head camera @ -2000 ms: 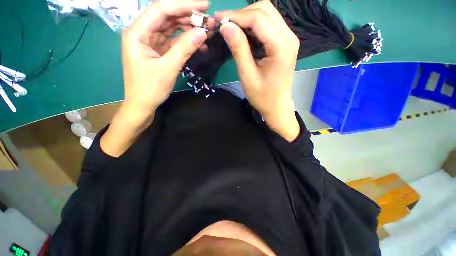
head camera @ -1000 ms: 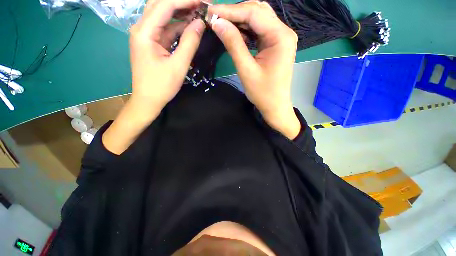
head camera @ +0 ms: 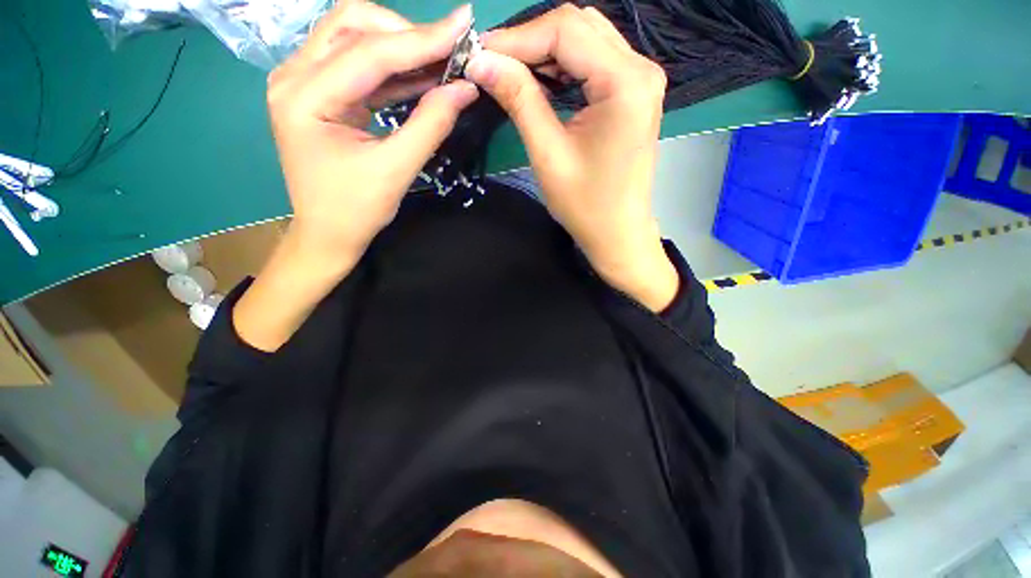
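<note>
A small dark and silvery module [head camera: 460,57] is between my two hands near the top of the view. My left hand [head camera: 360,124] pinches it between thumb and fingertips. My right hand [head camera: 582,124] has its thumb and forefinger closed at the module's right side, on a tiny white connector plug [head camera: 474,50] that the fingertips mostly hide. The thick black wire harness [head camera: 712,51] lies behind and right of my hands, with a yellow band [head camera: 806,60] near its white-tipped far end. More white tips [head camera: 452,181] show below my hands.
A crinkled clear plastic bag [head camera: 254,25] is at the back left. White strips [head camera: 23,186] and loose black wires [head camera: 102,147] lie at the left. Below the bench are a carton with white round housings [head camera: 190,282], blue bins [head camera: 837,198] and orange-brown cartons [head camera: 887,435].
The module has turned to stand upright on edge between my fingers. My right fingertips with the small white plug have come up against its side. The view has shifted slightly.
</note>
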